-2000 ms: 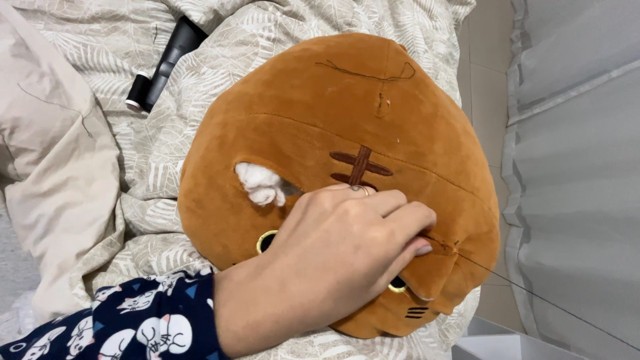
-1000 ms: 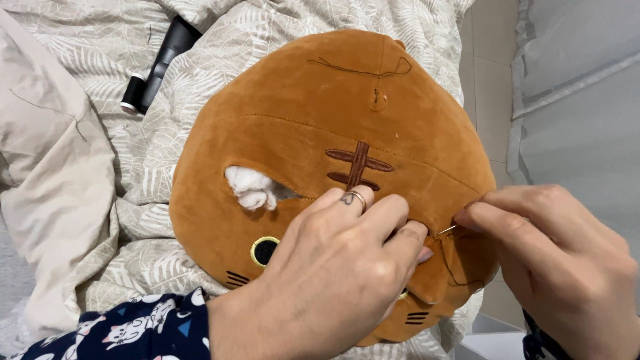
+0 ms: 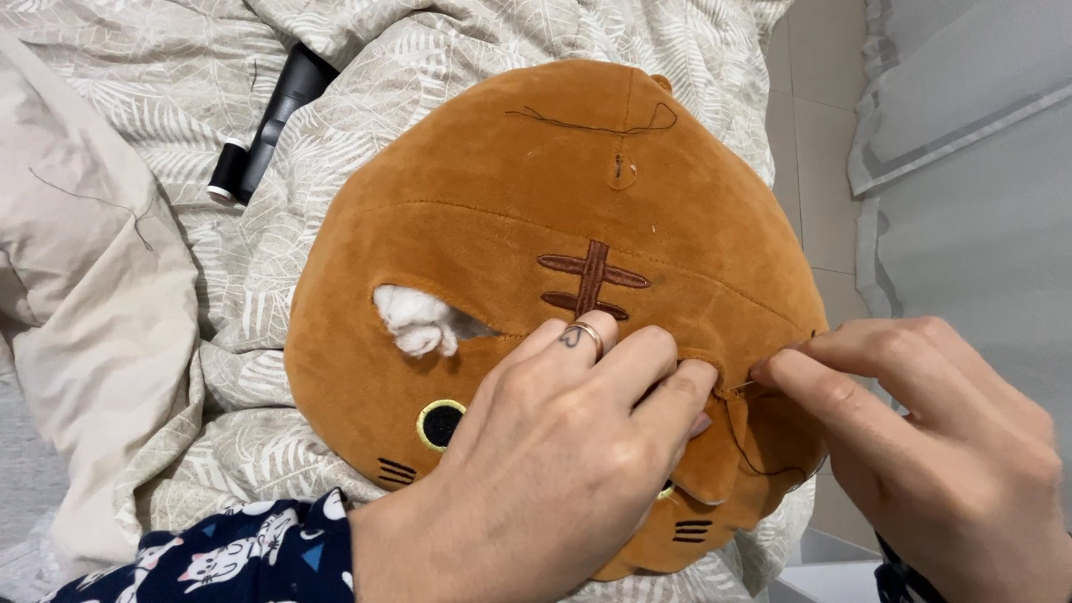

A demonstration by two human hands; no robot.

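An orange-brown plush cushion (image 3: 519,167) with an embroidered cat-like face lies on the bedding. White stuffing (image 3: 419,320) shows through an open seam left of the embroidered brown stripes. My left hand (image 3: 569,427) presses on the plush and pinches its fabric beside a flap-like ear (image 3: 708,461). Between the thumb and index finger of my right hand (image 3: 904,419) is a thin sewing needle (image 3: 742,385), its tip at the ear's base. Dark thread (image 3: 766,471) loops down over the ear. Another loose dark thread (image 3: 603,128) lies on the upper plush.
A spool of black thread (image 3: 226,172) and a black object (image 3: 285,109), perhaps a tool handle, lie on the leaf-patterned bedding (image 3: 226,301) at upper left. Pale cloth (image 3: 92,276) with a loose thread is at far left. A grey curtain (image 3: 971,226) hangs at right above tiled floor.
Two seconds ago my right hand was out of view and the thread ran taut to the lower right. It came in at the ear with the needle; the thread now hangs slack.
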